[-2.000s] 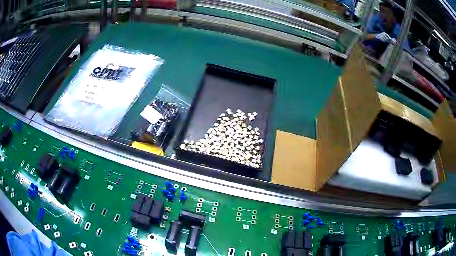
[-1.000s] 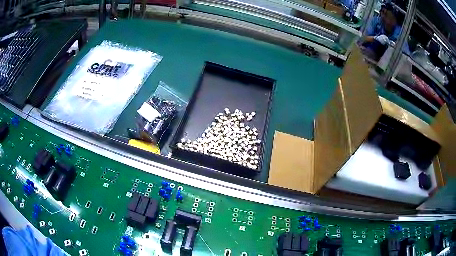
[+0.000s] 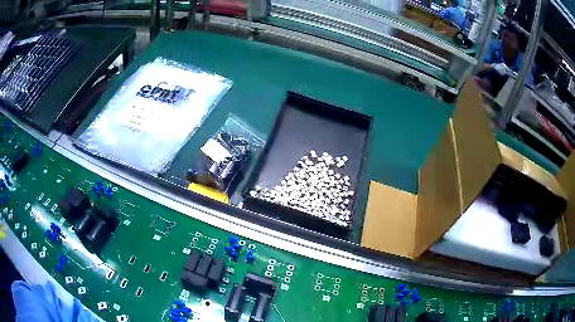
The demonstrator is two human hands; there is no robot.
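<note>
A long green circuit board [image 3: 148,251] runs along the bottom of the view. It bears black relays [image 3: 203,272], black cylindrical parts [image 3: 251,298] beside them, and clusters of small blue discs [image 3: 233,248]. Beyond the rail, a shallow black tray [image 3: 328,129] holds a pile of small white pieces [image 3: 312,188] at its near end. Neither of my hands is in view. Only a light blue sleeve [image 3: 47,305] shows at the bottom left corner.
A metal rail [image 3: 170,196] borders the board. On the green mat lie a large plastic bag [image 3: 154,116], a small zip bag [image 3: 230,154] and a yellow item [image 3: 209,192]. An open carton [image 3: 451,182] with black blocks stands right, a dark rack [image 3: 41,75] left. A person [image 3: 504,56] is far right.
The whole scene has shifted right and slightly down in the picture, as the camera view turned. The blue sleeve stays at the bottom left. Nothing was visibly picked up or put down.
</note>
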